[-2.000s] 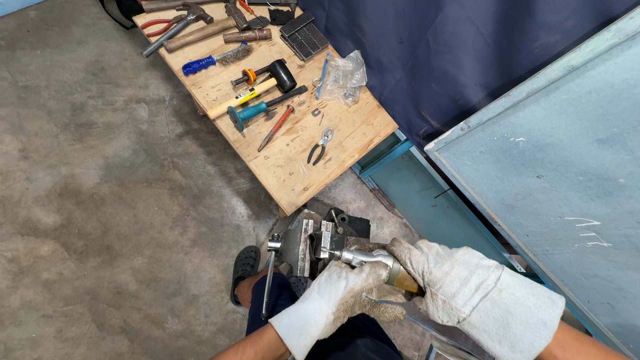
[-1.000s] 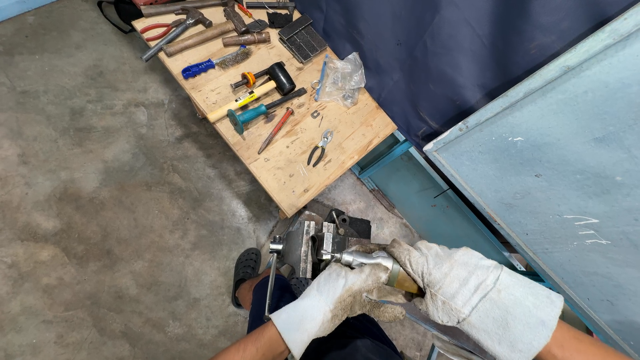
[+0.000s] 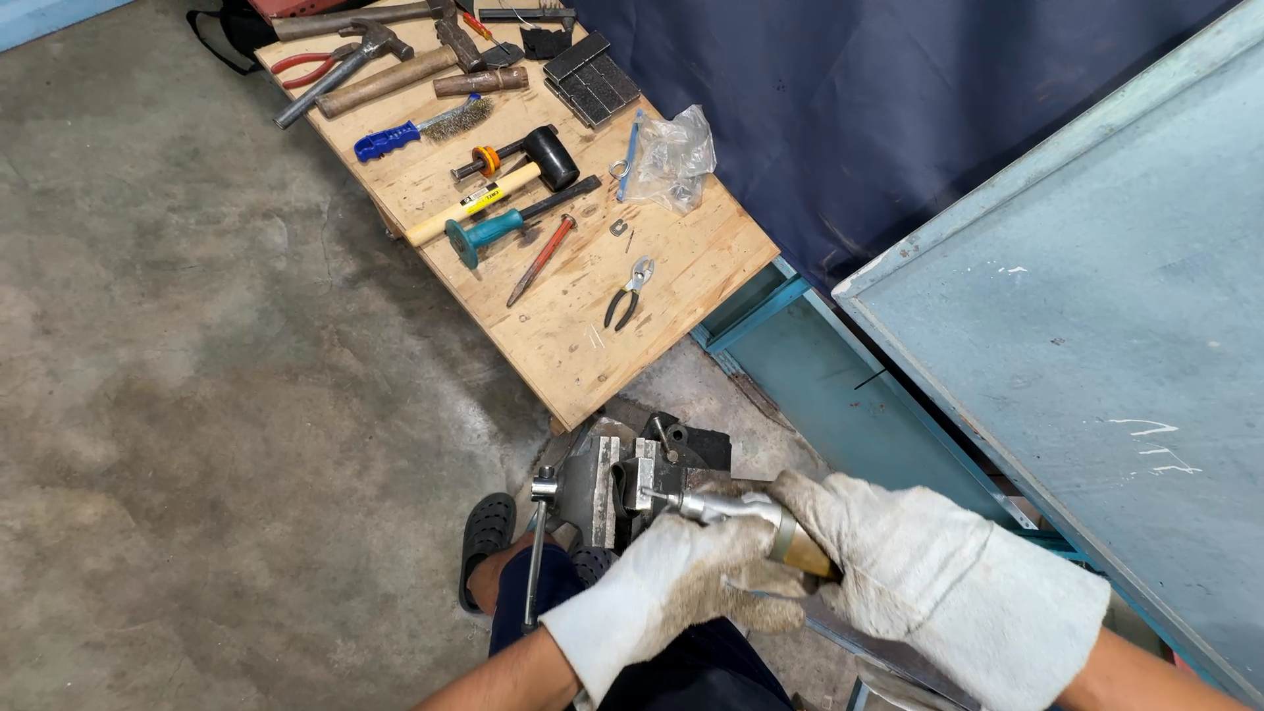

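My left hand [image 3: 691,583], in a pale leather work glove, grips the silver metal front of a power tool [image 3: 736,509] that looks like a die grinder. On its yellowish rear body, my right hand [image 3: 889,563] is closed, gloved as well. The thin tip of the tool points left at the jaws of a bench vise [image 3: 602,494]. A dark curved metal piece [image 3: 622,489] stands between the jaws. Whether the tip touches it, I cannot tell. The vise's handle [image 3: 534,563] hangs down on the left.
Beyond the vise, a plywood table [image 3: 592,365] holds slip-joint pliers [image 3: 629,293], a red punch [image 3: 541,261], a chisel with a teal grip [image 3: 494,229], a black-headed mallet [image 3: 551,158], a wire brush [image 3: 395,140], hammers and a plastic bag [image 3: 674,158]. A light blue panel [image 3: 1086,326] slants at right.
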